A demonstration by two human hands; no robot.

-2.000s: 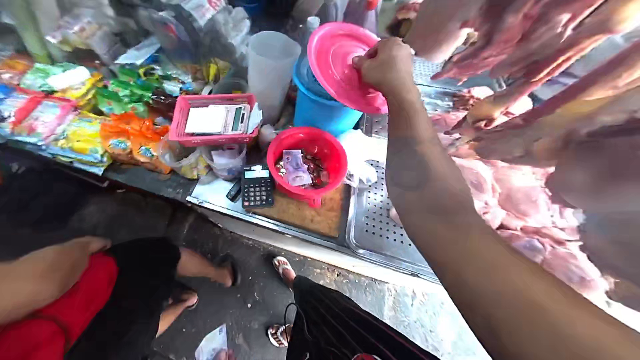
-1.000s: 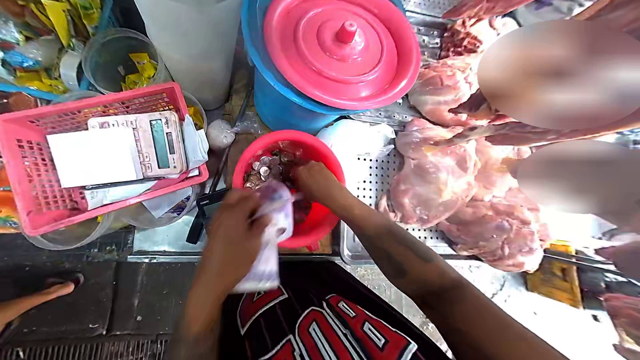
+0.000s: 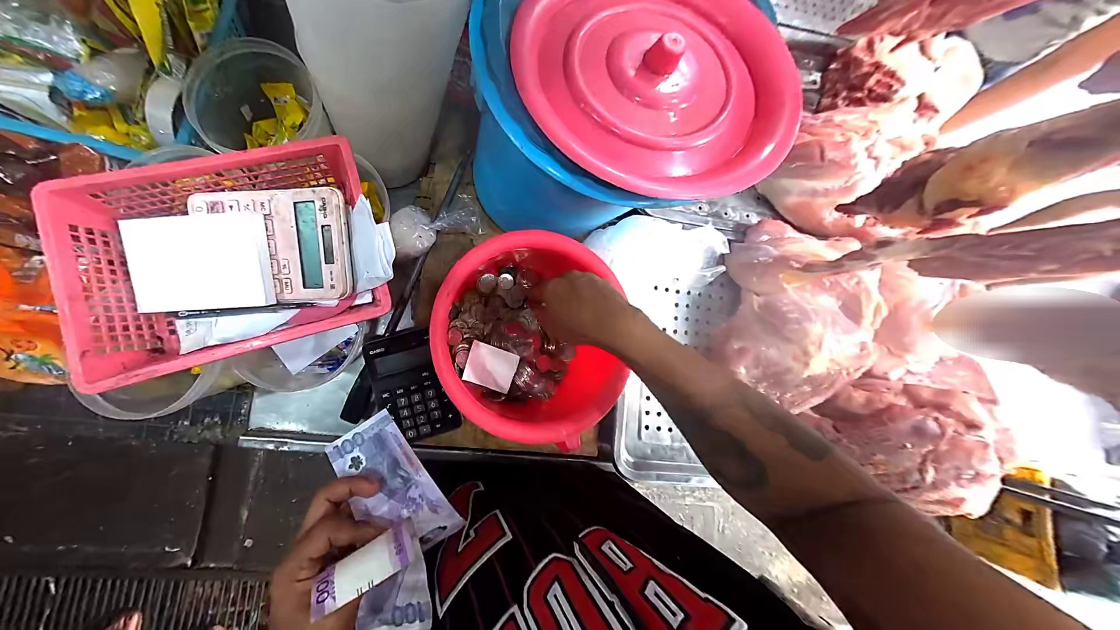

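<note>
My left hand [image 3: 328, 547] holds several violet banknotes [image 3: 394, 481] marked 100, fanned out near the front edge of the stall. Inside a red plastic bowl [image 3: 588, 407], my right hand [image 3: 577, 308] reaches down into a heap of coins [image 3: 503, 328]; its fingertips are hidden, so whether they grip a coin does not show. A small pale paper [image 3: 490, 367] lies on the coins. Against the bowl's left side rests a black calculator [image 3: 413, 394]. Behind the bowl, a pink lid [image 3: 647, 105] sits on a blue bucket [image 3: 534, 188].
A pink basket [image 3: 70, 289] at left holds a light-coloured calculator [image 3: 306, 245] and papers. Clear tubs and packaged goods surround it. A white plastic bag [image 3: 656, 249] lies on a perforated metal tray [image 3: 669, 420] at right, beside raw meat [image 3: 814, 324]. More meat hangs at the upper right.
My right hand has gone from the pink lid into the bowl. My left hand, over the bowl's edge a second ago, has moved back toward my body with the banknotes. The view has moved closer.
</note>
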